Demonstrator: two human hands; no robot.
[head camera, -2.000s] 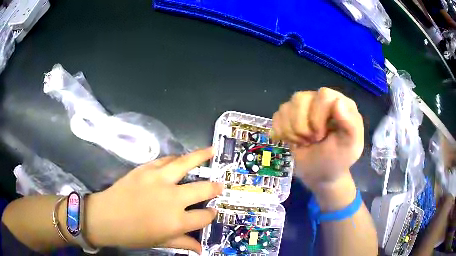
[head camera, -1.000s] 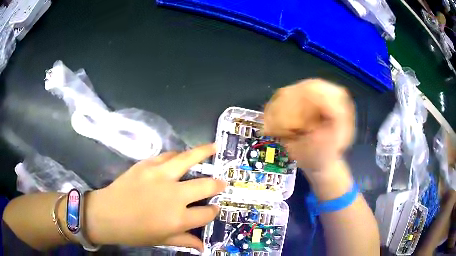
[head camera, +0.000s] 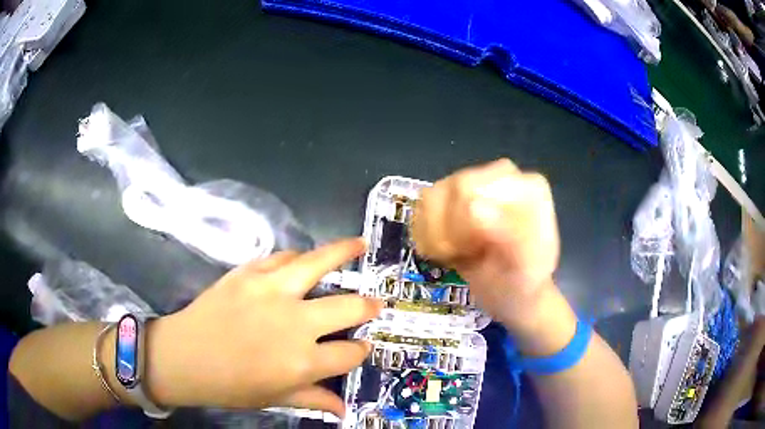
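Note:
Two open white socket housings with metal contacts and circuit boards lie side by side. My left hand (head camera: 264, 335) rests with fingers apart, its fingertips on the left edges of the upper housing (head camera: 436, 317) and the lower housing (head camera: 470, 352). My right hand (head camera: 491, 230) is curled and blurred over the upper housing, covering much of its upper right part. Whether its fingers hold anything is hidden. A green circuit board (head camera: 453, 398) with a yellow block shows in the lower housing.
A bagged white cord (head camera: 201, 226) lies at left, another bag (head camera: 84, 289) below it. Blue sheets (head camera: 470, 33) lie at the back. At right are white units (head camera: 658, 360), bagged cords (head camera: 684, 193) and a pale rail (head camera: 713, 159). Another person's arm (head camera: 742, 377) shows at the right edge.
My right hand has moved left and now covers more of the upper housing, including its yellow block. My left hand has stayed nearly still at the housings' left edges.

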